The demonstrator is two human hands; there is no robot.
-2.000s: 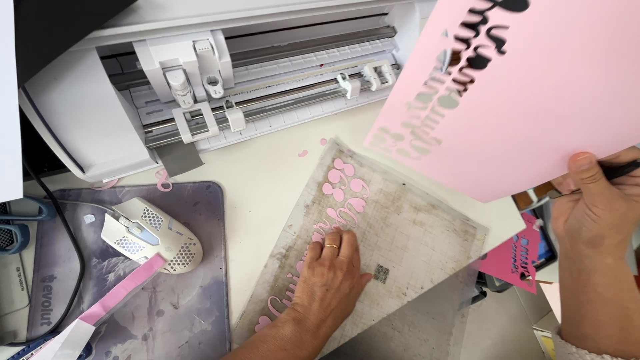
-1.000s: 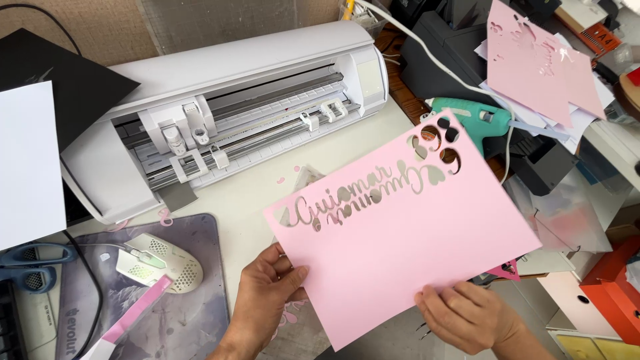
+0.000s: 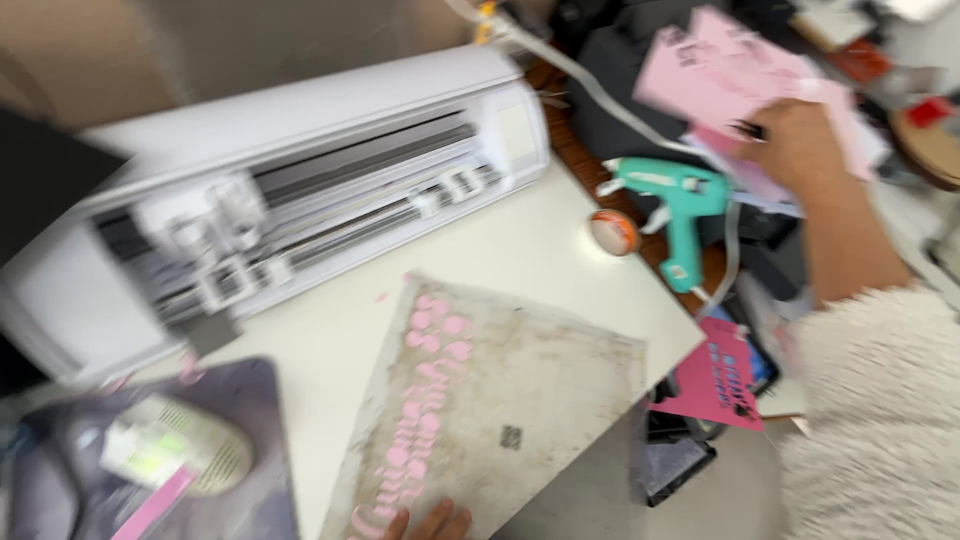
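A worn cutting mat [image 3: 555,375] lies at a slant on the white table, with cut pink paper lettering and dots [image 3: 420,405] stuck along its left side. The fingertips of my left hand [image 3: 431,523] rest on the mat's lower edge beside the lettering; the rest of that hand is out of view. My right hand [image 3: 799,139] reaches to the upper right, over a pile of pink cut sheets [image 3: 720,75]. A small dark tool [image 3: 750,130] shows at its fingers. Blur hides whether it also grips a sheet.
A white cutting machine [image 3: 315,120] stands behind the mat. A teal glue gun [image 3: 679,202] with its cable and a roll of tape [image 3: 613,232] are at the right. A mouse [image 3: 180,446] sits on a mouse pad [image 3: 259,420] at left; a magenta card [image 3: 716,375] is past the table edge.
Both hands held the pink cut-out sheet one second ago. Now my right hand is over the pile at the upper right and my left fingertips are on the mat, which is uncovered.
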